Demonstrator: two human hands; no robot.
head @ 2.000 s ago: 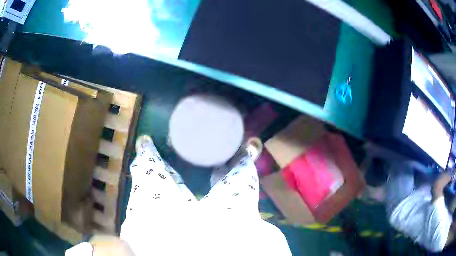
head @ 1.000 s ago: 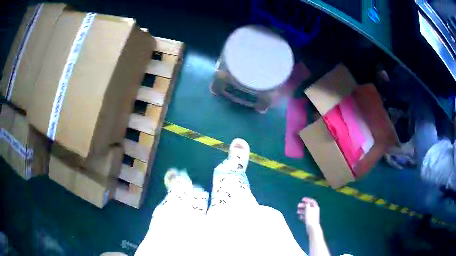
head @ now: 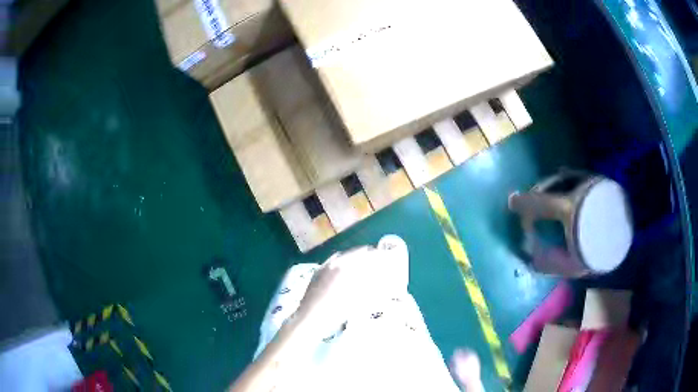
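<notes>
Closed brown cartons lie nearest in front of me. A large carton [head: 436,69] with a washed-out, bright top sits on a wooden pallet [head: 440,161]. A lower carton [head: 252,145] is beside it on the left, and another carton [head: 245,38] with white printed tape is behind. My left hand [head: 352,264] is over my white clothing, overexposed, its fingers unclear; it is apart from the cartons. My right hand [head: 465,366] is small and blurred at the bottom edge, away from the cartons, its finger shape unclear.
A round-topped stool [head: 605,226] stands at the right. Below it are an open carton [head: 551,356] with pink-red contents and a pink piece [head: 539,318] on the floor. Yellow-black tape [head: 467,283] crosses the floor. The bench edge [head: 673,153] curves along the right.
The view has turned left, away from the bench. The cartons and pallet have shifted to the upper middle, the stool and open carton to the right. My left forearm has come into view.
</notes>
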